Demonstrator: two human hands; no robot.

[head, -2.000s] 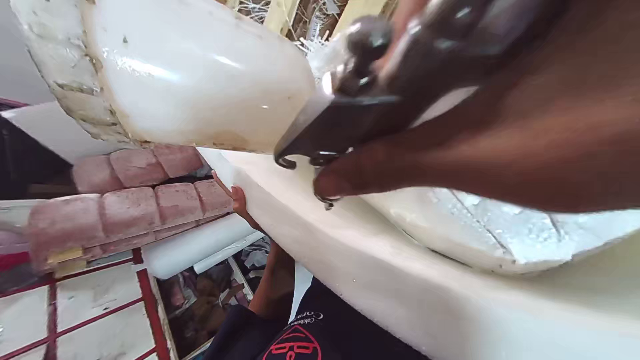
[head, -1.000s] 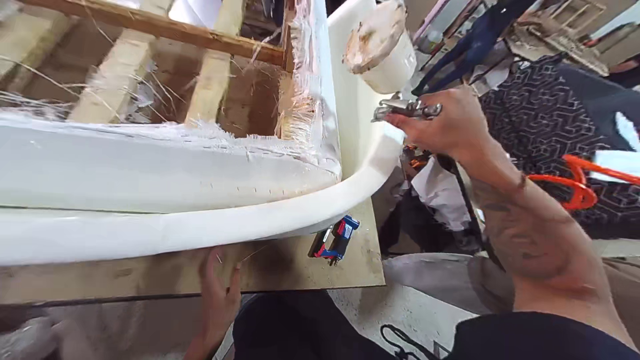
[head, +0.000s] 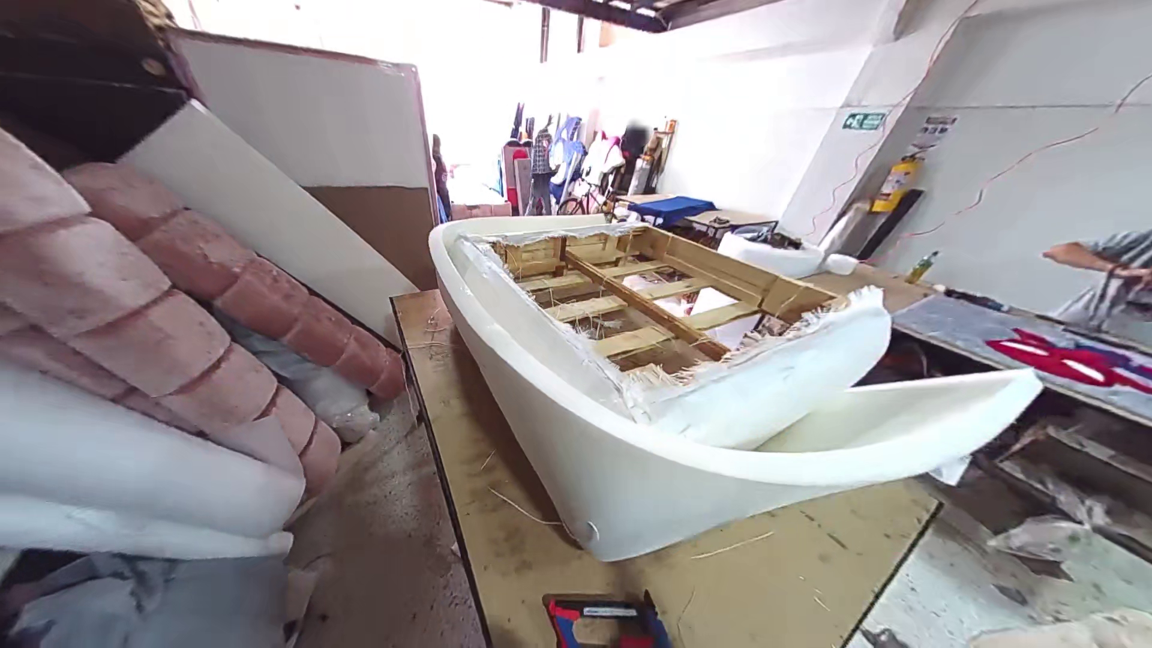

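Observation:
Neither of my hands is in view. A piece of furniture with a slatted wooden frame point(head: 634, 306) lies on a brown worktable point(head: 756, 576). White foam padding point(head: 621, 477) curves round its left side and near end, and its far right end stands off from the body at the right. Frayed white material point(head: 666, 382) runs along the edge of the wooden frame. A red and blue tool point(head: 607, 621), possibly a staple gun, is partly cut off at the bottom edge of the view.
Pink ribbed cushions point(head: 144, 324) and white foam rolls point(head: 135, 459) stand at the left. A second bench point(head: 990, 333) holds grey and red fabric. Beside it, a person's arm point(head: 1084, 258) shows at the right. A yellow extinguisher point(head: 895, 184) hangs on the wall.
Both hands, seen one second ago near the white padding, have gone out of view, along with the metal tool in the right one. The view has swung widely and drawn back.

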